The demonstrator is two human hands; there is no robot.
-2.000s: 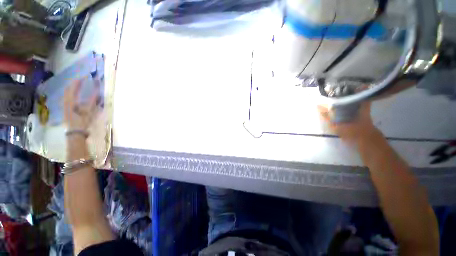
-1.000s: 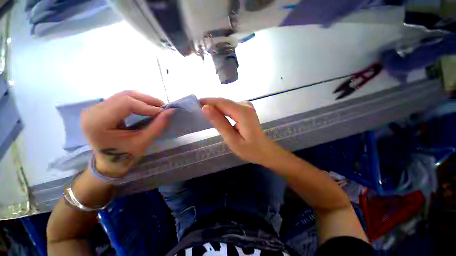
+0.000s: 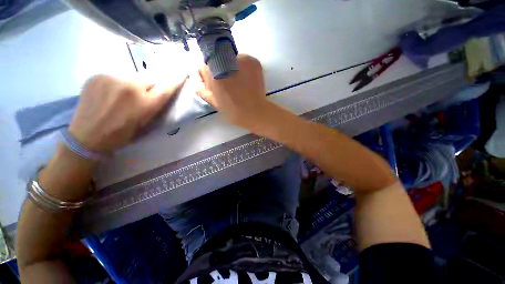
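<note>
A grey-blue cut fabric piece (image 3: 47, 117) lies on the white table, its right end going under my left hand (image 3: 113, 108). My left hand's fingertips point at the brightly lit needle area (image 3: 191, 47). My right hand (image 3: 238, 89) is just below and behind the grey cylindrical attachment (image 3: 221, 55), its fingertips near my left ones. A pale, glare-washed piece of fabric (image 3: 185, 105) shows between the hands. Glare and blur hide how the fingers hold it.
The machine head (image 3: 127, 16) overhangs the top. Red-handled thread snips (image 3: 376, 69) lie at right beside purple-blue fabric (image 3: 443, 40). A printed ruler edge (image 3: 221, 166) runs along the table front. Blue crates (image 3: 426, 138) with pieces stand below at right.
Both hands have moved up toward the needle area with the fabric. The right hand is now behind the cylindrical attachment. The view has shifted.
</note>
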